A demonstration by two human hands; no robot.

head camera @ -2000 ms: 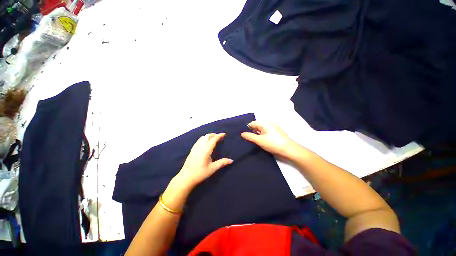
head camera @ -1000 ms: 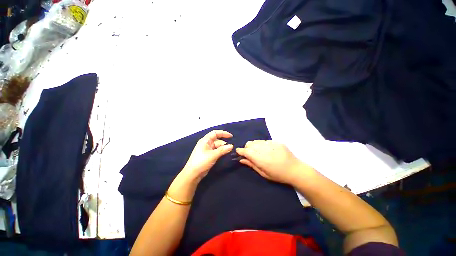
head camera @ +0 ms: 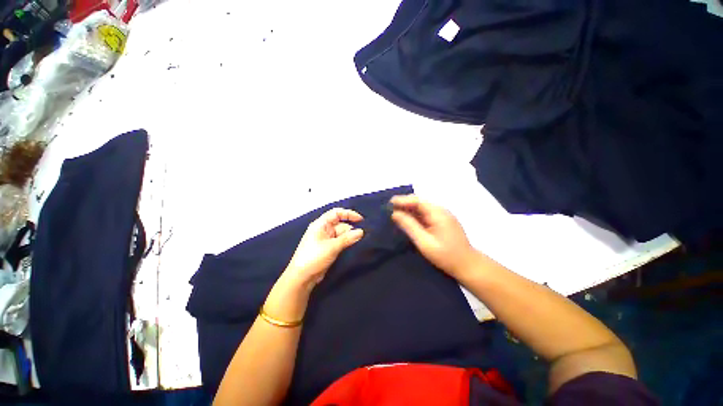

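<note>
A dark navy garment lies on the table's near edge and runs down to my red apron. Its upper part is folded over as a flap. My left hand, with a gold bangle at the wrist, pinches a small bit of the cloth between thumb and fingers near the far edge. My right hand is just to the right, over the garment's far right corner, its fingertips blurred. Whether it holds a small tool or thread cannot be told.
A large navy garment heap with a small white tag covers the right of the white table. A long folded navy stack lies at the left. Plastic bags are at the far left. Thread scraps dot the table.
My hands first lay spread on the cloth, then met at its upper part. Now my right hand has moved away to the right and slightly up, while my left stays pinched.
</note>
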